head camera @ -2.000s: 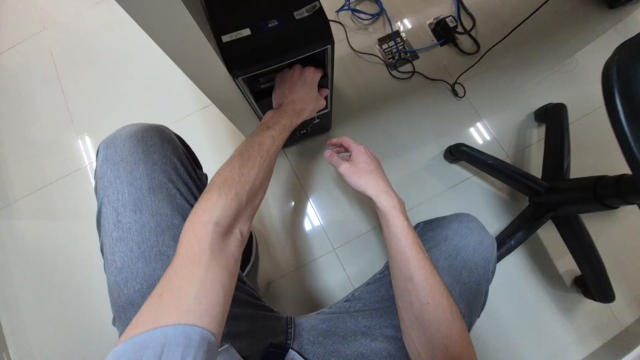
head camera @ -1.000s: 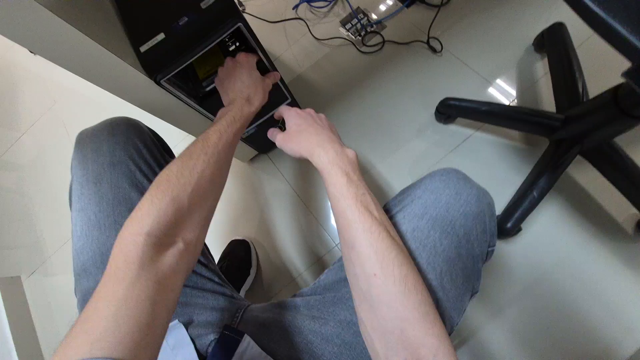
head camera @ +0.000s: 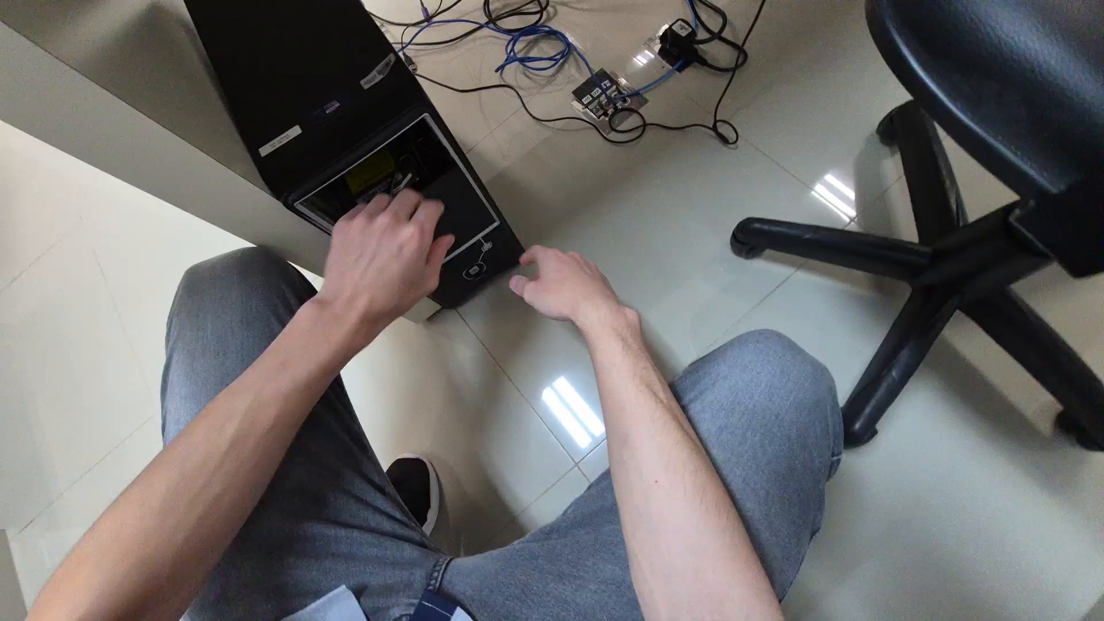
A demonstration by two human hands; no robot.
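Observation:
A black computer tower (head camera: 297, 78) stands on the tiled floor, labels on its top panel. Its front (head camera: 470, 203) has a silver-edged opening with a yellowish part (head camera: 371, 171) and some small metallic piece inside. Over the lower left of that front is my left hand (head camera: 384, 250), fingers curled down at the opening; its fingertips are hidden, so whether they grip anything is unclear. My right hand (head camera: 565, 280) is beside the tower's lower right corner, thumb and fingers apart, with nothing seen in it.
A grey panel (head camera: 155, 147) runs along the tower's left side. Blue cable (head camera: 539, 52), black cables and a metal floor outlet box (head camera: 604, 93) lie behind. A black office chair (head camera: 940, 267) stands at the right, its legs spread over the floor.
The view has shifted. My right hand was at the tower's front edge one second ago and is now slightly off to the right of it. My left hand stays at the front opening.

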